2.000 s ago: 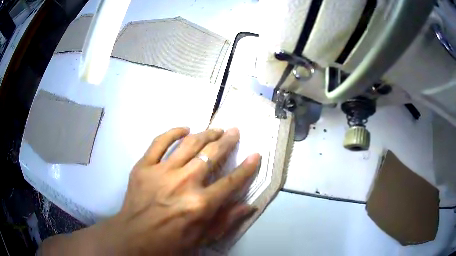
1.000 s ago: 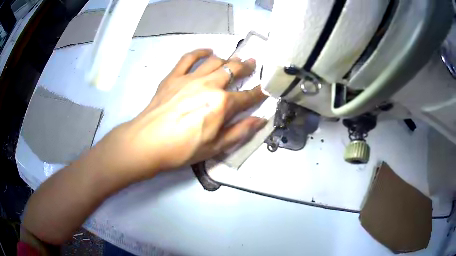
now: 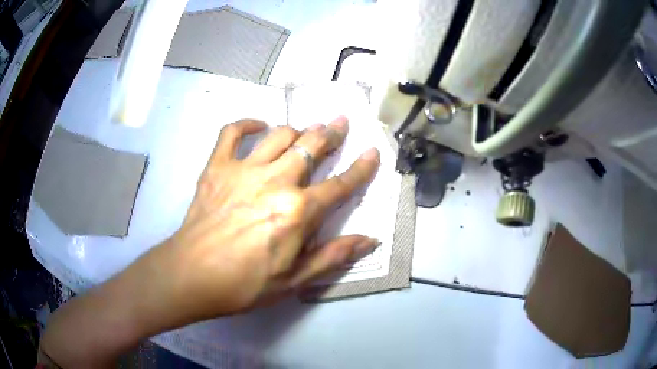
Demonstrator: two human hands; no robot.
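My left hand (image 3: 270, 209), bare with a ring, lies flat with spread fingers on the white sewing template (image 3: 360, 209). The template lies on a grey-beige ribbed flap piece (image 3: 405, 238), which shows as a border along the right and lower edges. The piece's right edge runs up to the presser foot (image 3: 407, 155) of the sewing machine head (image 3: 497, 50). Whether the foot is down is hard to tell. The needle is not clearly visible. My right hand is not in view.
Grey-beige pieces lie at the far left (image 3: 90, 184) and top left (image 3: 223, 42). Darker brown flap pieces (image 3: 580, 295) lie at the lower right. The white lamp (image 3: 148, 65) hangs over the upper left. The tension knob (image 3: 514, 207) is right of the foot.
My left hand and the work turned and moved up to the foot, then back down towards me. The long side of the piece now runs down from the foot. The top left piece has shifted.
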